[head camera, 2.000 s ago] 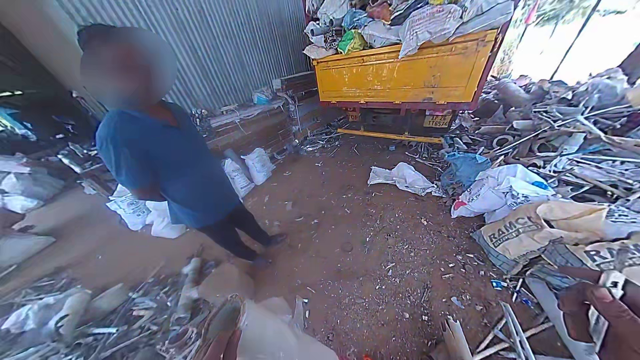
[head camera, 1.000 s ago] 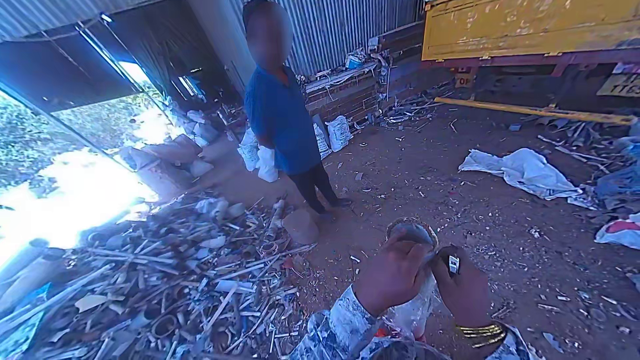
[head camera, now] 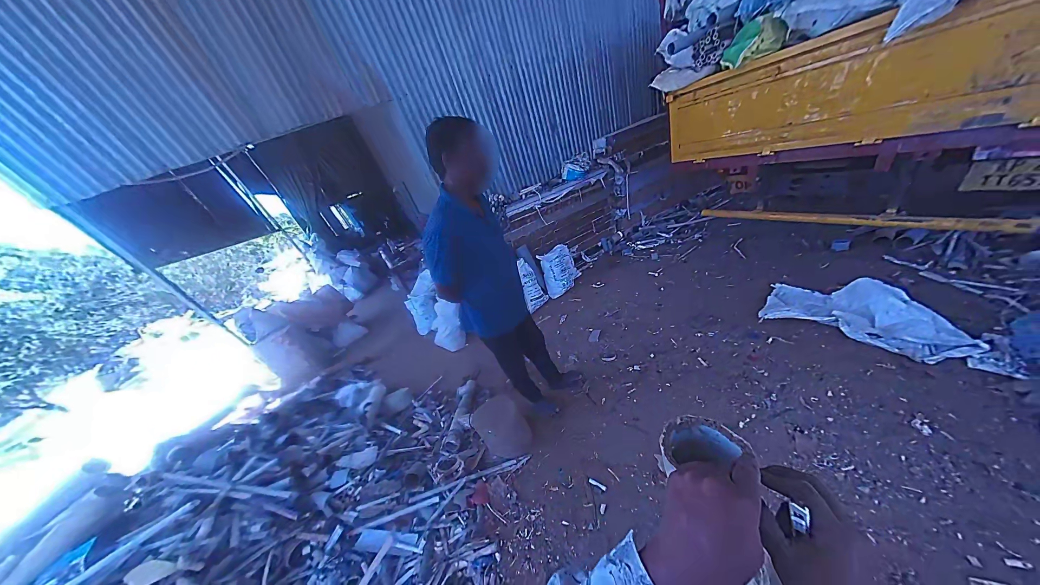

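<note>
My left hand (head camera: 705, 520) is closed around a short piece of wide pipe (head camera: 705, 447), whose round hollow end faces up and away from me. Close against it on the right, my right hand (head camera: 812, 512) has its fingers bent near the pipe's side. A small pale object (head camera: 798, 518) shows at the fingers of that hand; whether it is held or worn is unclear. Both hands are over the bare dirt floor, at the lower right of the view.
A person in a blue shirt (head camera: 471, 260) stands ahead. Scrap pipes lie in a heap (head camera: 349, 487) at lower left. A yellow truck bed (head camera: 812, 106) loaded with sacks is at upper right. A white sheet (head camera: 886, 321) lies on the ground, and white sacks (head camera: 558, 270) stand by the wall.
Two seconds ago my hands were far apart at the frame's lower edge; one second ago they were together at the pipe, as now. The view has swung left since the first frame.
</note>
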